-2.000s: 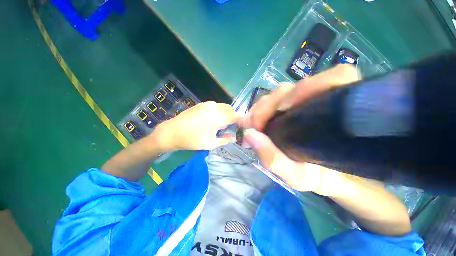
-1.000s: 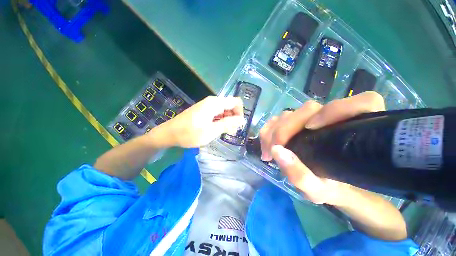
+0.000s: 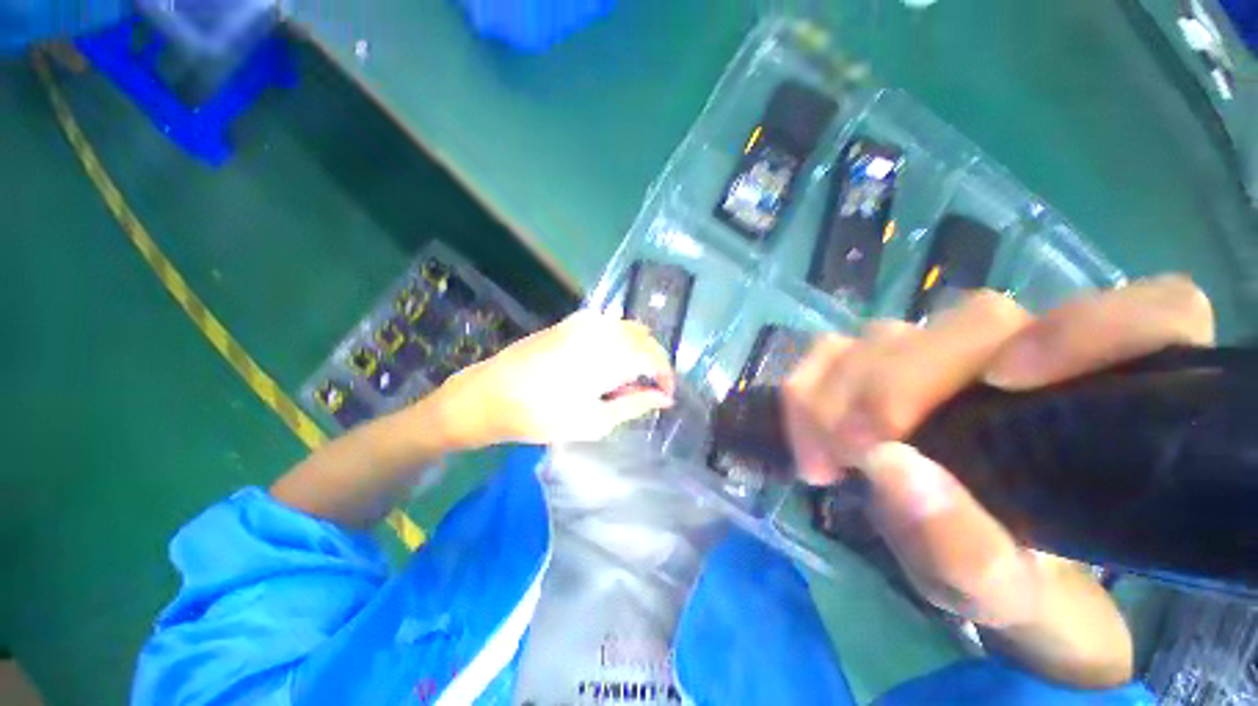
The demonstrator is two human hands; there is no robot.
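My right hand is wrapped around the black electric screwdriver, whose nose points left over the tray. My left hand is curled over the lower part of a phone assembly in the tray's near-left pocket. Its fingertips are together; blur hides whether they hold something small. The screwdriver's nose is a little right of my left fingertips, over another phone assembly. The clear blister tray holds several dark phone assemblies, some with exposed silvery boards and orange marks. The screwdriver's bit cannot be made out.
A second phone tray lies low at left, with yellow-framed phones. A blue frame stands at the upper left, near a yellow floor line. Stacked clear trays are at the lower right. A blurred blue shape is at the top edge.
The hands were together at the fingertips and have moved apart. The screwdriver has shifted right and down, uncovering more of the tray. The view has also shifted.
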